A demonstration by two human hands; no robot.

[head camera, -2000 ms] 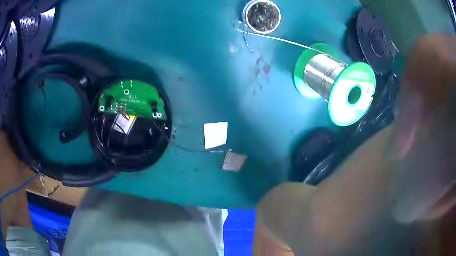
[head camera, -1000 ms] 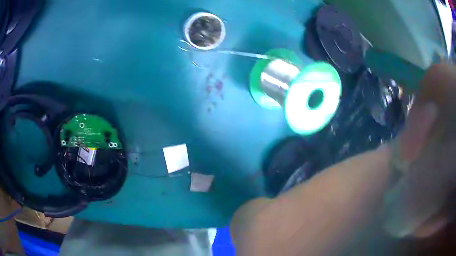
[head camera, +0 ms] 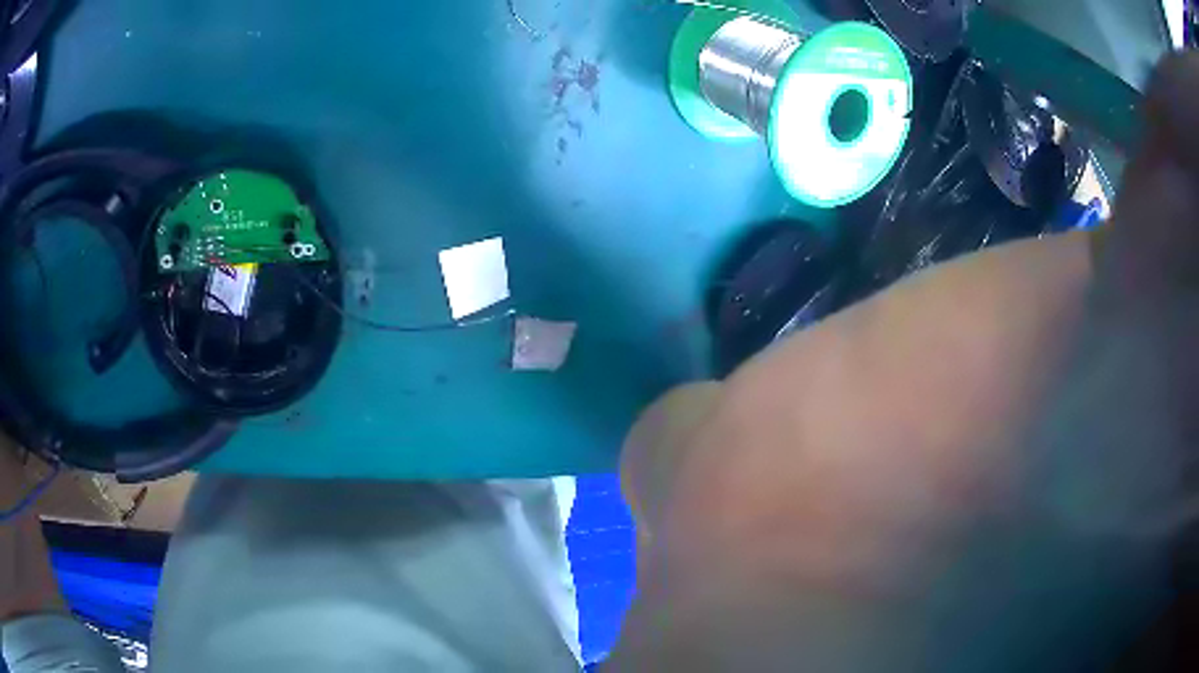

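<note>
The black headphone headset [head camera: 132, 454] lies at the left of the teal bench, its ear cup open upward. A green circuit board [head camera: 237, 224] and a small white-silver piece [head camera: 230, 289] sit inside it. A thin dark wire [head camera: 408, 326] runs from the cup towards a white square [head camera: 475, 278] and a greyish square [head camera: 540, 343]. My right hand and arm [head camera: 894, 434] are large and blurred at the right; the fingers cannot be made out. My left hand [head camera: 16, 539] shows only as a strip of skin at the left edge, its fingers out of sight.
A green-flanged solder spool [head camera: 842, 116] stands at the upper right. Black discs [head camera: 773, 296] and clear plastic wrap [head camera: 920, 171] lie beside it. More dark parts [head camera: 16, 99] are at the upper left edge. A pale-clothed lap [head camera: 368, 579] and blue surfaces [head camera: 598, 565] show below the bench edge.
The view has shifted, so bench items sit higher in the picture and the round dross cup has left it. The blurred right arm covers more of the lower right. The headset appears unmoved on the bench.
</note>
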